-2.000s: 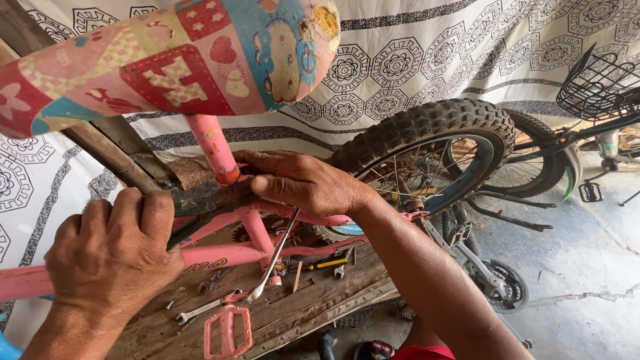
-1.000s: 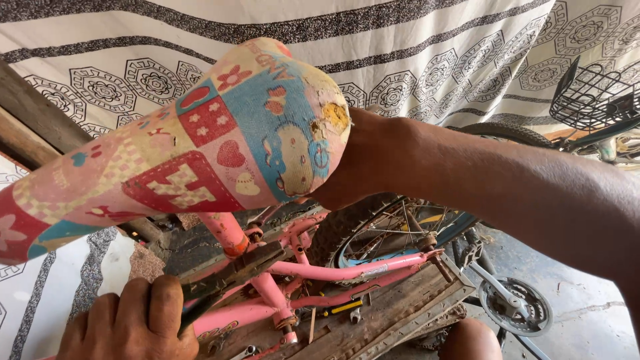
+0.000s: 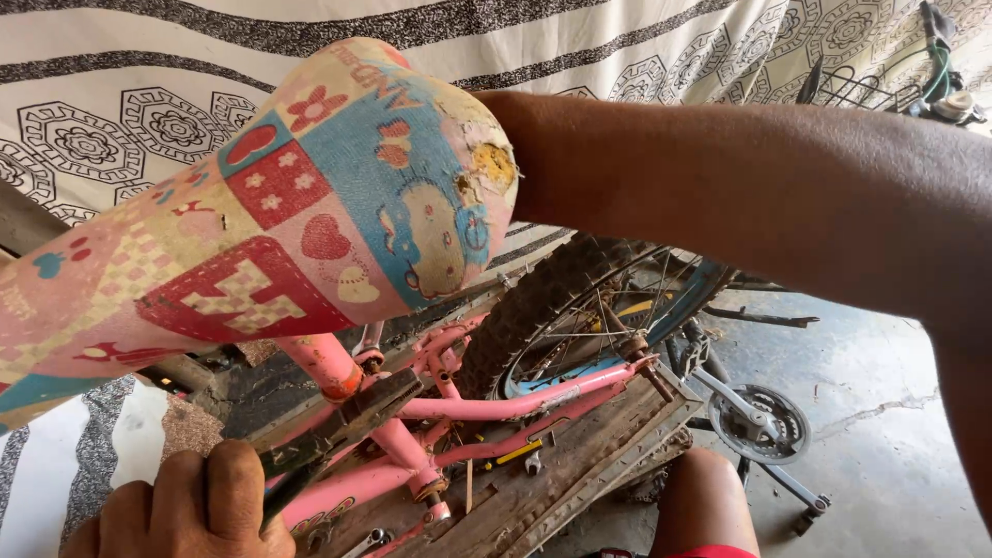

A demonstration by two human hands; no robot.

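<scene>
My left hand (image 3: 186, 504), at the lower left, is closed around the dark handles of pliers (image 3: 341, 422). The jaws of the pliers lie across the pink bicycle frame (image 3: 403, 446), just below the seat post (image 3: 322, 360). Above it, a worn saddle (image 3: 310, 225) with a patchwork print and a torn tip fills the upper left. My right forearm (image 3: 697, 178) reaches in from the right to behind the saddle, which hides my right hand. Part of a shiny metal tool (image 3: 372, 337) shows beside the seat post, under the saddle.
A knobby-tyred wheel (image 3: 535, 310) stands behind the frame. On the wooden bench (image 3: 573, 465) lie a yellow-handled tool (image 3: 518, 452) and wrenches (image 3: 368, 542). A crankset (image 3: 759, 425) is at right near the floor. Patterned cloth (image 3: 170, 132) hangs behind; a wire basket (image 3: 860, 93) is at upper right.
My right hand has moved from beside the seat post to behind the saddle, out of sight. My left hand stays low at the left. The view has moved closer to the saddle.
</scene>
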